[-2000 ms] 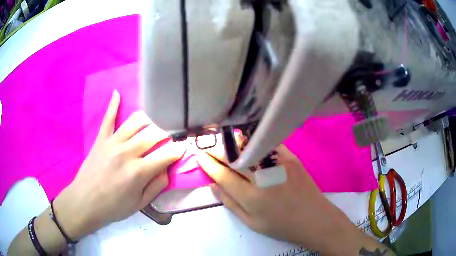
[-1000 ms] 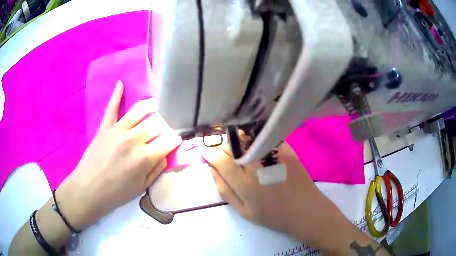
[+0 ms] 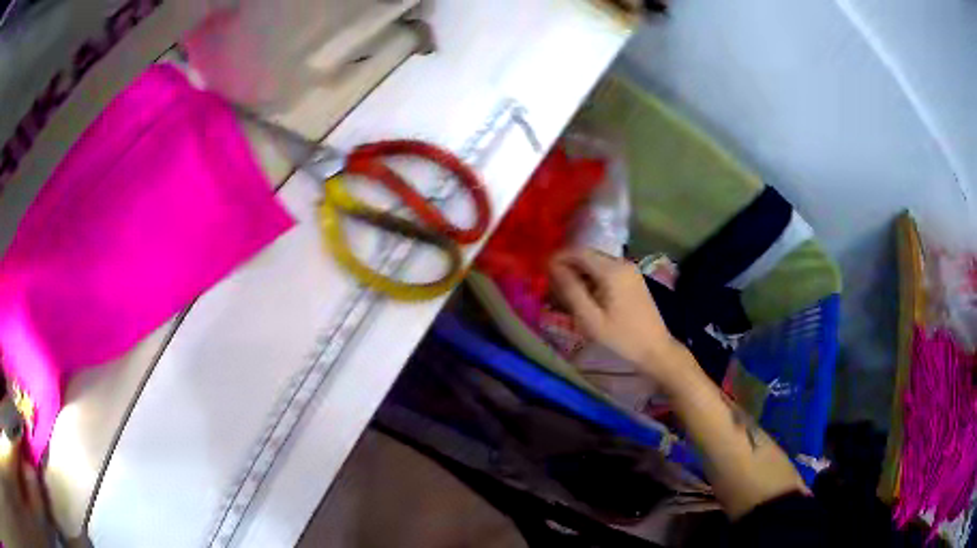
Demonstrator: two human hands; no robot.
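Observation:
The bright pink garment panel (image 3: 161, 230) lies on the white machine table at the left. My right hand (image 3: 605, 305) reaches over the blue scrap basket (image 3: 787, 359), its curled fingertips beside a blurred red cloth (image 3: 552, 209). Whether the fingers grip anything is unclear. A dim, blurred skin-toned shape at the lower left edge may be part of my left hand; its fingers cannot be made out. The scissors (image 3: 407, 219), with one red and one yellow handle loop, lie on the table between the pink panel and the basket.
Part of the sewing machine with its lettering (image 3: 75, 80) is at the top left. A printed ruler (image 3: 311, 391) runs along the table's front edge. The basket has greenish lining and mixed dark, red and white cloth. A bundle of pink strips (image 3: 937, 428) is at the far right.
The view has swung right, away from the needle area. My right hand has left the pink cloth and is over the scrap basket. The machine head is mostly out of view.

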